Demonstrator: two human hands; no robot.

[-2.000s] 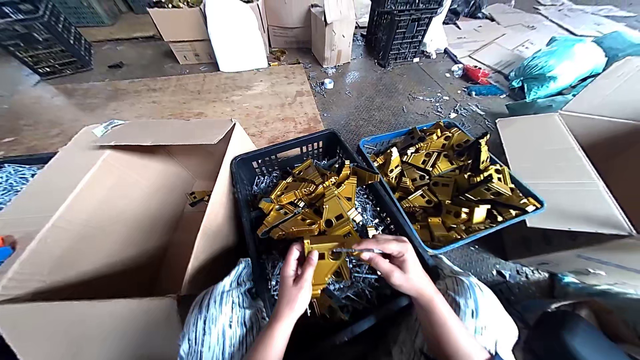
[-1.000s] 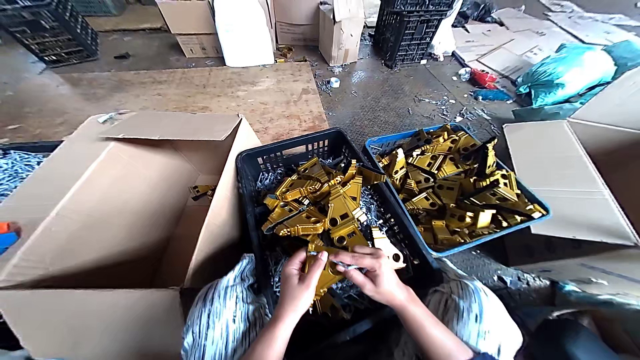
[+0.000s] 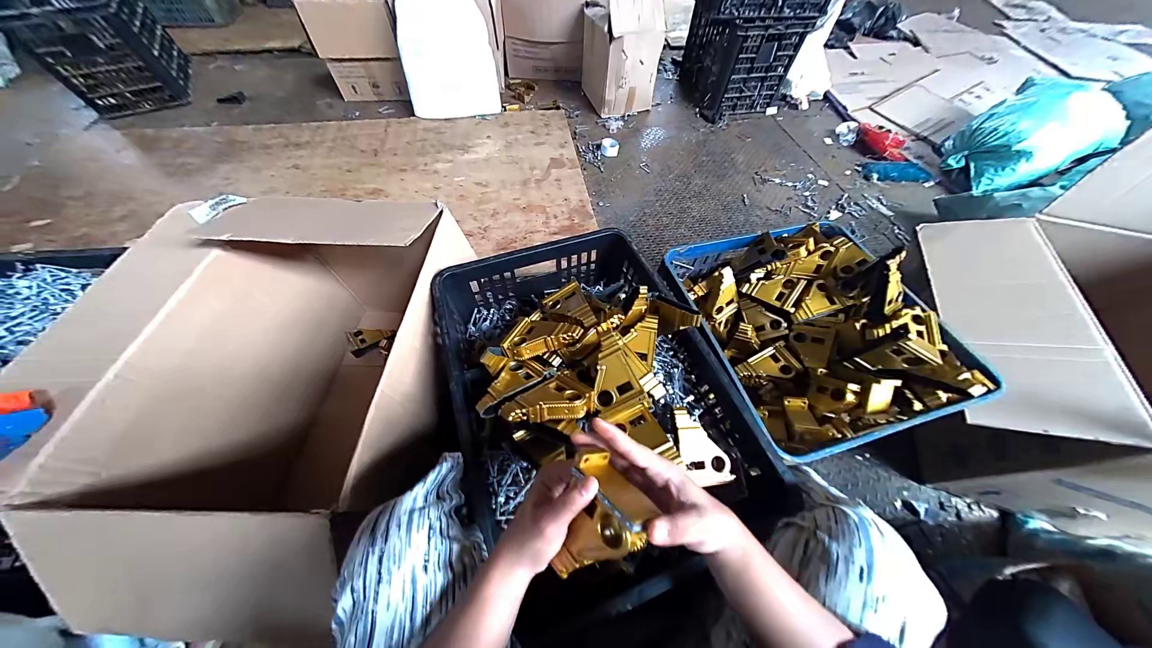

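A gold metal bracket is gripped in my left hand, between the thumb and the hidden fingers. My right hand lies against its right side with the fingers stretched out and the thumb near its lower part; whether it bears any of the weight I cannot tell. Both hands are over the near end of a black plastic crate. More gold brackets are heaped in that crate on top of loose screws. Beside it, a blue-rimmed crate is full of similar brackets.
A large open cardboard box stands left, with a gold piece inside. Another open box is at right. Farther left is a container of screws. Stacked black crates, cartons and a teal bag lie beyond.
My right hand's fingers, bent at the bracket a second ago, are now stretched out along it. The bracket in my left hand is tilted differently. Two seconds ago my right hand was farther right.
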